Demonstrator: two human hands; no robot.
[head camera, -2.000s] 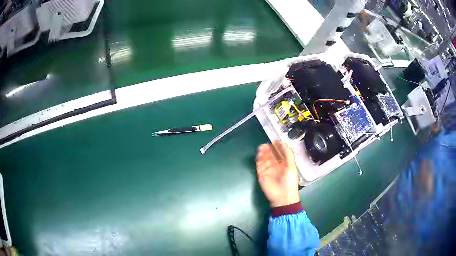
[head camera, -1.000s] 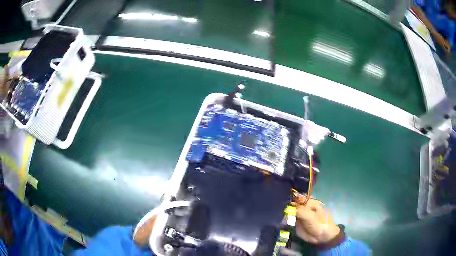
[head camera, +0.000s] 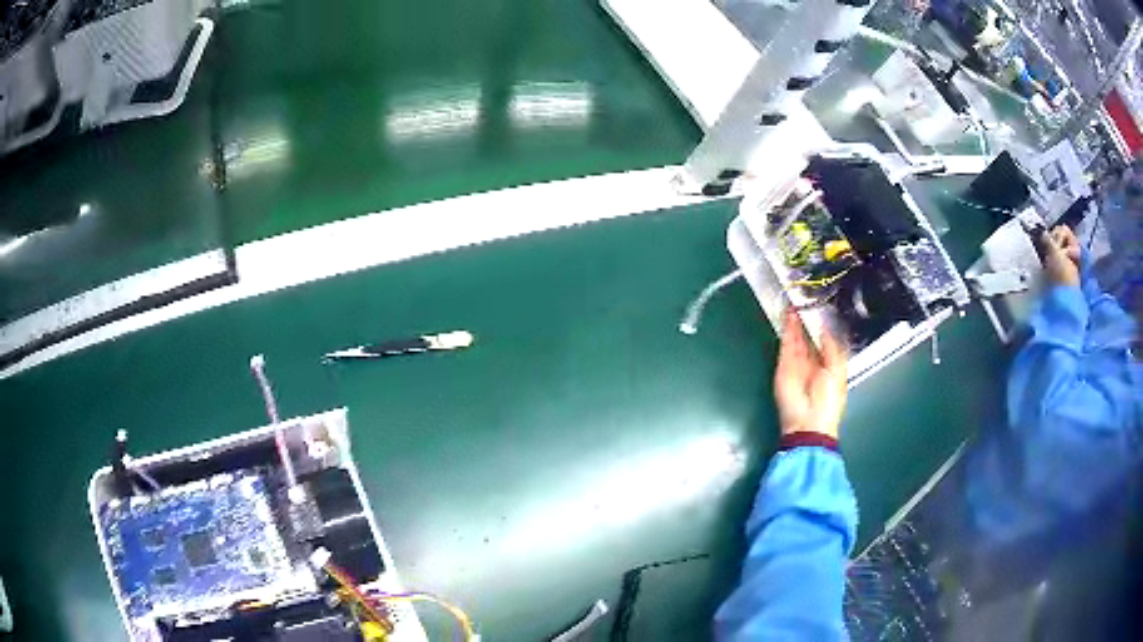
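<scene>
My right hand (head camera: 811, 380), in a blue sleeve with a dark red cuff, lies against the near edge of an open white-cased unit (head camera: 750, 260) at the right. Its fingers look extended and do not visibly close on the case; the fingertips are partly blurred. That unit shows yellow parts, a large black block and a small blue board. My left hand is not in view. Another open white unit (head camera: 354, 508) lies at the lower left with a large blue board (head camera: 188, 552) and coloured wires (head camera: 364, 605), cut off by the bottom edge.
A thin black tool with a pale end (head camera: 401, 346) lies on the green surface. A pale cable (head camera: 706, 301) sticks out from the right unit. A white post (head camera: 777, 94) stands behind it. At the far right is another person's blue sleeve and hand (head camera: 1063, 255).
The view has swung right since one second ago, and the blue-board unit now shows at lower left. Compared with two seconds ago, the right unit and my right hand are farther right. My left hand has left view.
</scene>
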